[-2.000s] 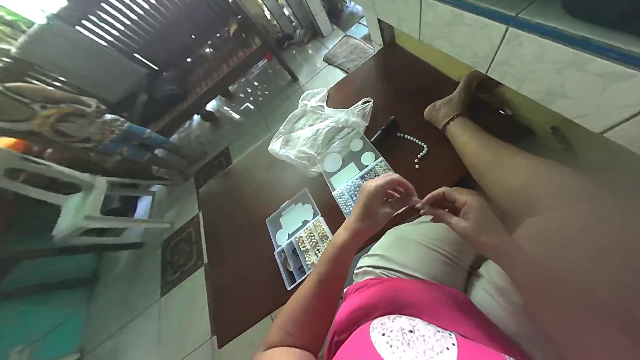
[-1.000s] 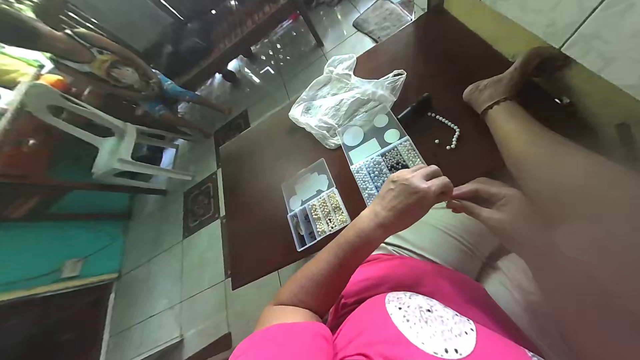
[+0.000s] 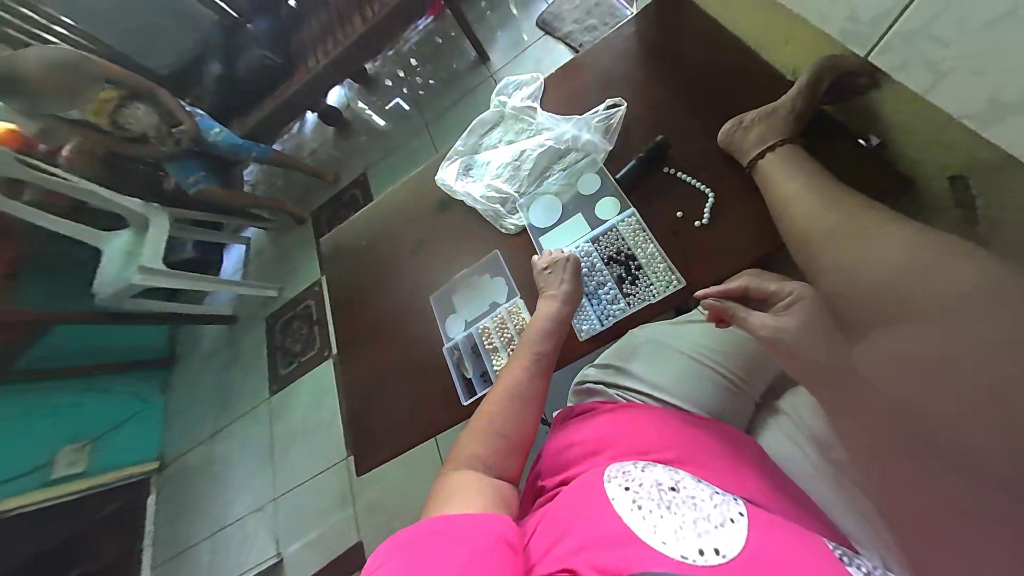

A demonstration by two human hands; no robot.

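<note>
My left hand (image 3: 558, 276) is over the left end of the larger clear bead box (image 3: 632, 276), by its hinge, with its fingertips hidden. Compartments of blue, dark and pale beads show beside it. My right hand (image 3: 768, 308) is to the right of this box above my lap, thumb and forefinger close together; anything pinched there is too small to make out. A smaller open bead box (image 3: 488, 344) holding cream, gold and dark pieces lies left of my left forearm. A curved row of white beads (image 3: 709, 198) lies on the dark wooden table (image 3: 392, 336), one loose bead beside it.
A clear plastic bag (image 3: 532, 156) lies behind the larger box, touching its lid. Next to it is a black pen-like object (image 3: 642, 160). My bare foot (image 3: 772, 128) rests at the table's right side. Farther left are a white plastic chair (image 3: 128, 256) and a person (image 3: 152, 128).
My hands were together in front of me; now they are apart. My left hand has moved left to the larger bead box, while my right hand stays above my lap.
</note>
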